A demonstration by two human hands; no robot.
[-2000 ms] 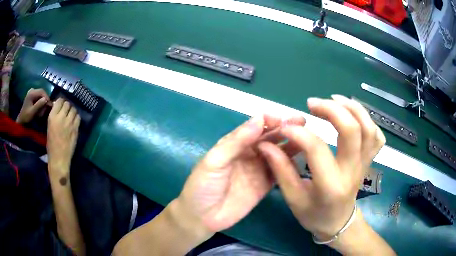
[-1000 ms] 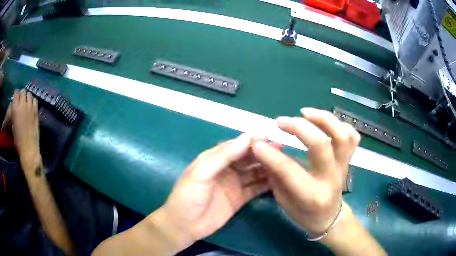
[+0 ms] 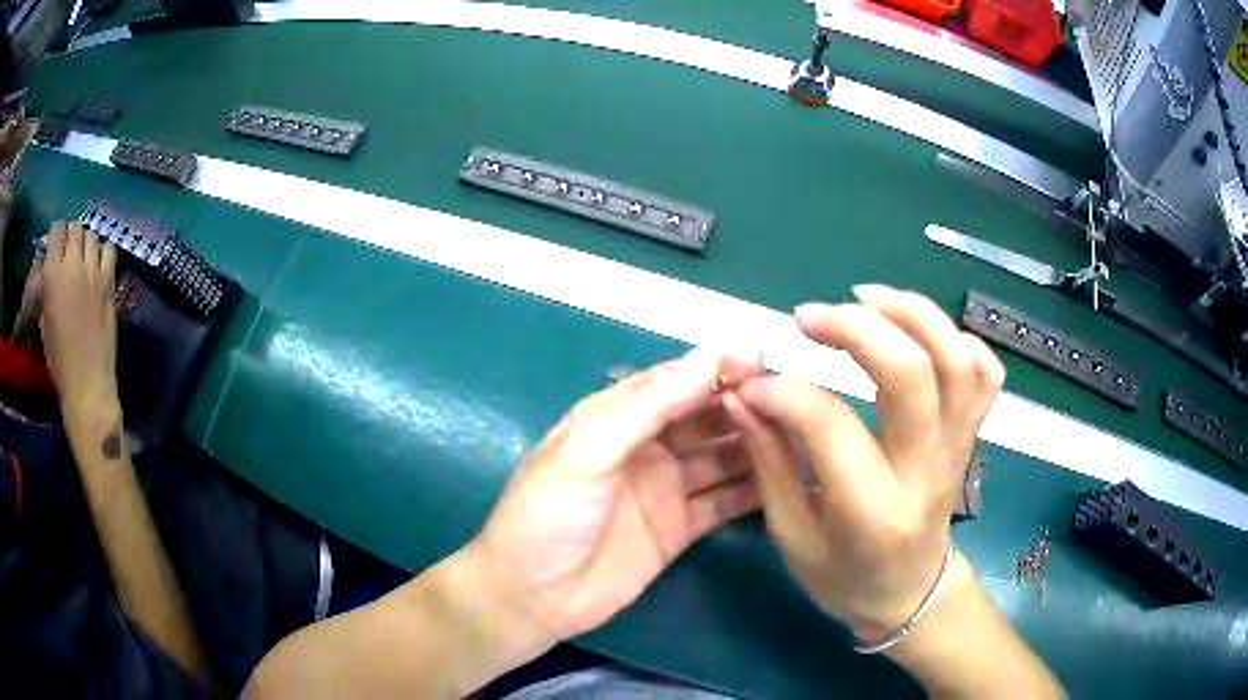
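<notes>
My left hand (image 3: 602, 492) is palm up in the middle, its thumb and fingertips meeting those of my right hand (image 3: 876, 465). Between the touching fingertips is a tiny copper-coloured part (image 3: 727, 384); its shape is too small to tell. A grey strip housing (image 3: 970, 488) lies on the green bench behind my hands, mostly hidden, with only its ends showing. A loose pile of small copper-coloured parts (image 3: 1033, 561) lies right of my right hand. A stack of dark housings (image 3: 1147, 543) stands further right.
Slim grey housings (image 3: 589, 200) lie spread over the green belt. A metal guide arm (image 3: 996, 254) and rod stand at upper right beside a machine (image 3: 1177, 110). Red bins (image 3: 1013, 25) are on the far side. A neighbour's hand (image 3: 80, 308) is at left by a housing stack (image 3: 153, 253) and black tray.
My fingertips have shifted, and the copper-coloured part now shows between them. The neighbour's hands have moved up to their housing stack. The view has shifted slightly.
</notes>
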